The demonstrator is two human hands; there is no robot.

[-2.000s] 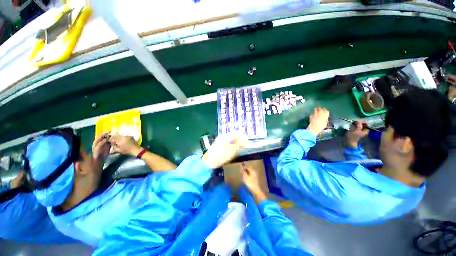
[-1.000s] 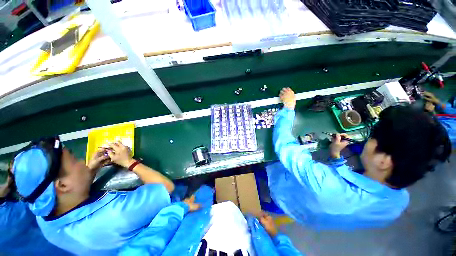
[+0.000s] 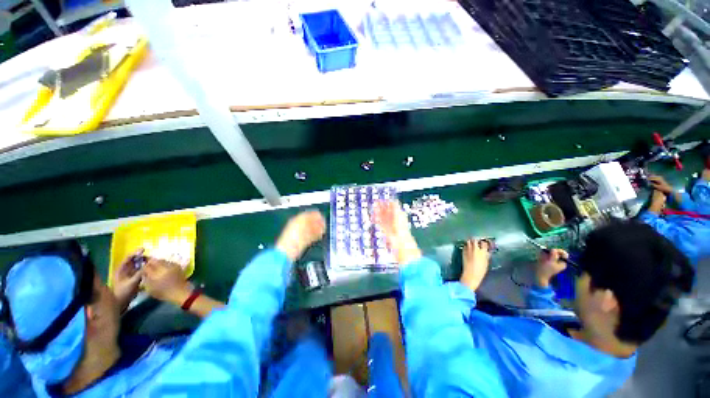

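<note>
A pale tray with rows of small silvery parts lies on the green bench in front of me. My left hand is just left of the tray, above the bench; its fingers are blurred and whether it holds anything is unclear. My right hand is over the tray's right side and covers some pockets; its fingertips are blurred. A pile of small pale parts lies right of the tray. A small dark roll-like object with a pale label lies near the bench edge, below my left hand.
Workers sit at left, beside a yellow bin, and at right, near a green basket. Loose units lie on the green belt. A blue bin and stacked black trays are on the white shelf. Cardboard is below the bench.
Both my hands have risen from my lap to the tray area. The neighbour's hand at right has drawn back from the belt edge to the bench. The view has shifted.
</note>
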